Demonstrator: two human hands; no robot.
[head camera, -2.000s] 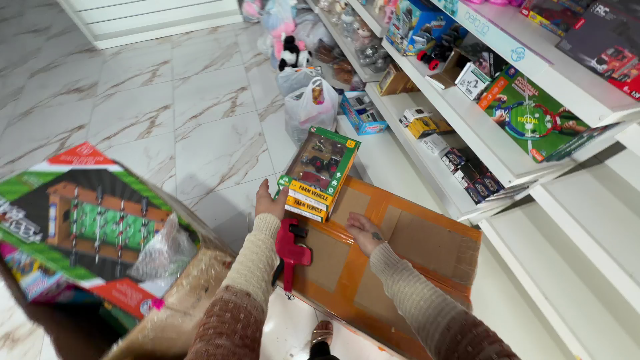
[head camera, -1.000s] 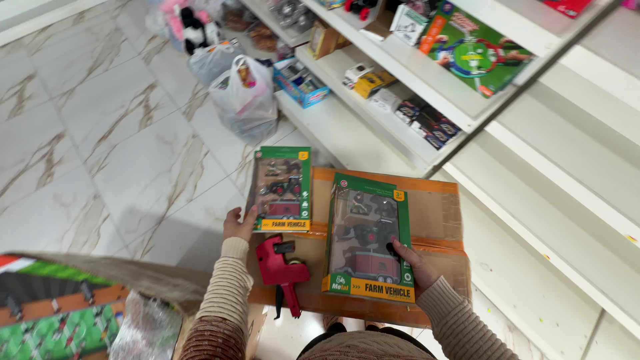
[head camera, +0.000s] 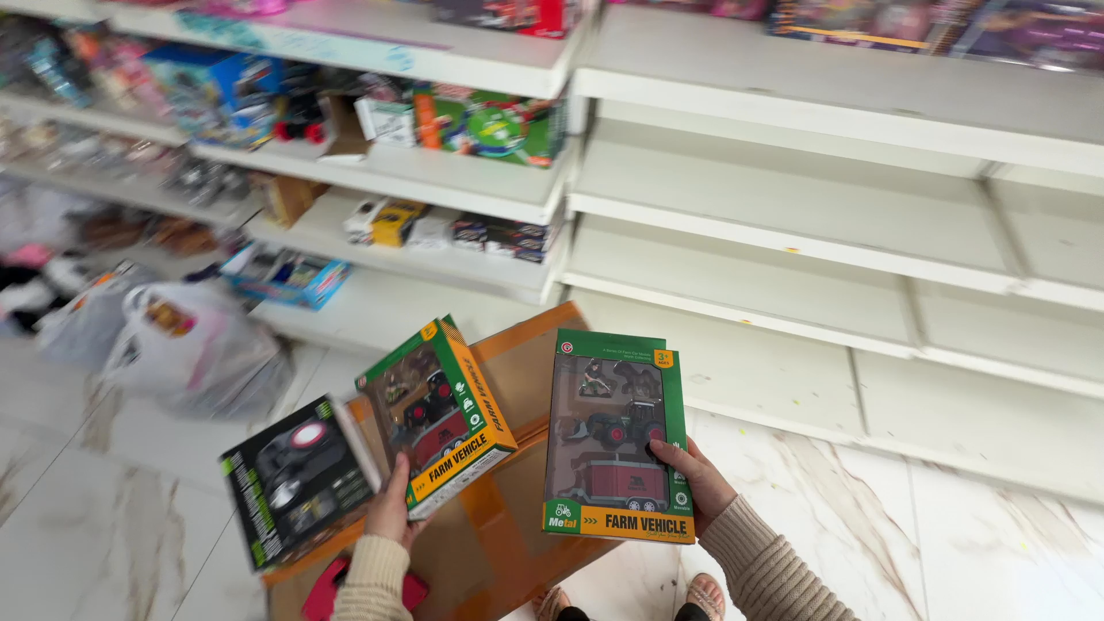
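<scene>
My right hand (head camera: 695, 483) grips the right edge of a green and orange farm vehicle toy box (head camera: 617, 435), whose window shows a tractor and trailer. A second farm vehicle box (head camera: 435, 414) is tilted in my left hand (head camera: 392, 509), which holds it by its lower left corner. Just left of that hand, a black toy box (head camera: 297, 479) lies on the edge of a taped cardboard carton (head camera: 509, 517). A red tape dispenser (head camera: 414, 592) sits on the carton, partly hidden by my left forearm.
White shelves (head camera: 776, 241) run ahead and to the right. At left, shelves carry a football game box (head camera: 492, 125), a yellow box (head camera: 398, 222) and a blue toy box (head camera: 286, 274). Plastic bags (head camera: 203, 345) stand on the marble-look floor (head camera: 112, 517). My feet are below the carton.
The view has swung right towards the shelves. Both farm vehicle boxes are now raised in my hands; the left one is tilted. The black box has come into view.
</scene>
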